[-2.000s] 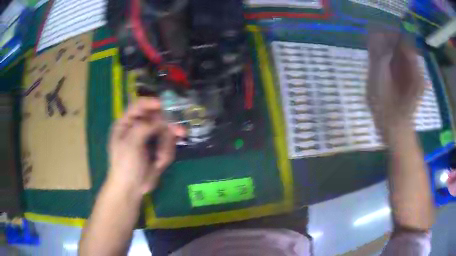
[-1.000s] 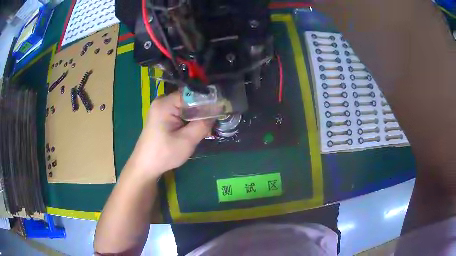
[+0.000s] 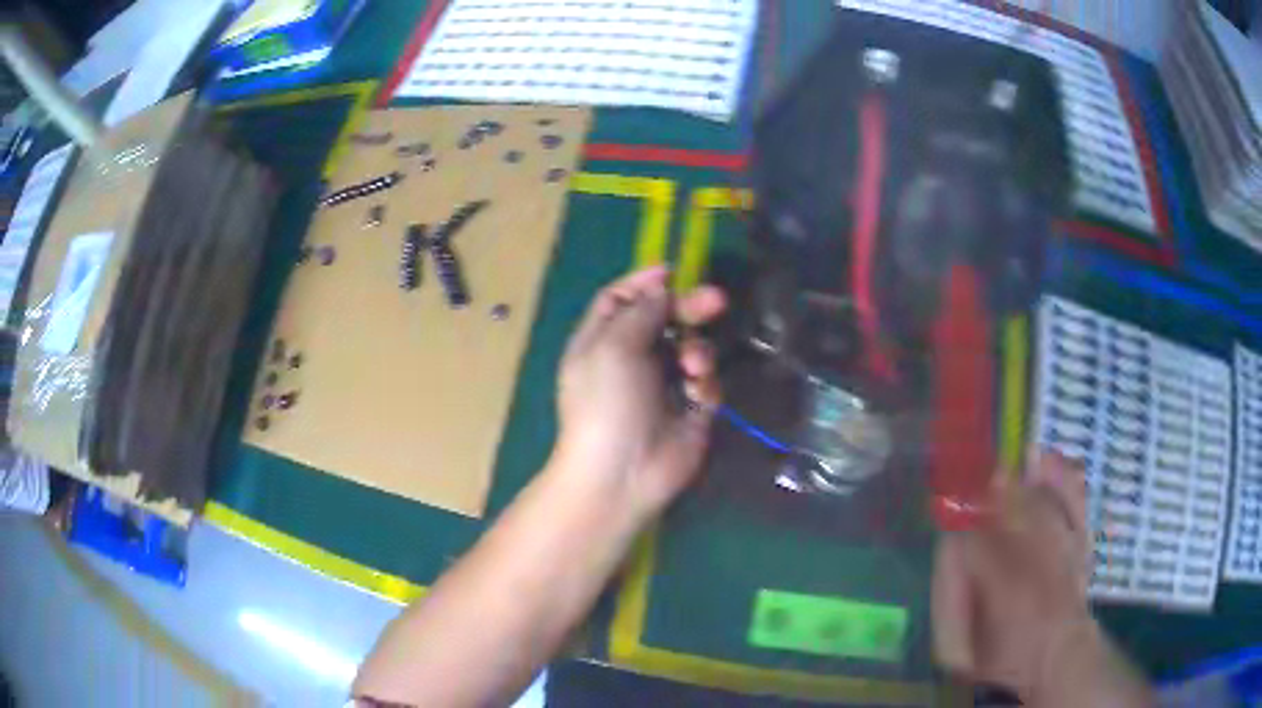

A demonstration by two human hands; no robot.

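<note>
My left hand (image 3: 630,394) is left of the black test fixture (image 3: 900,152), its fingers curled around small dark round components (image 3: 674,335), partly hidden. My right hand (image 3: 1017,574) is blurred at the lower end of the red toggle handle (image 3: 962,401); whether its fingers grip the handle is unclear. The handle points down towards me. The shiny round nest (image 3: 844,457) shows left of the handle, blurred, with the clear pressure plate (image 3: 835,404) above it. Whether a component sits in the nest cannot be seen. A blue wire (image 3: 754,429) runs towards the nest.
A cardboard sheet (image 3: 401,374) with loose dark parts lies left, with a thick cardboard stack (image 3: 173,318) beyond it. White component trays lie at the right (image 3: 1128,457) and rear (image 3: 574,53). A green label (image 3: 830,625) lies in front of the fixture. A pale stack (image 3: 1218,125) stands rear right.
The view has swung left. My left hand has moved from the nest to the fixture's left side. My right arm has drawn back from high over the right side, and the red handle now shows, pointing towards me.
</note>
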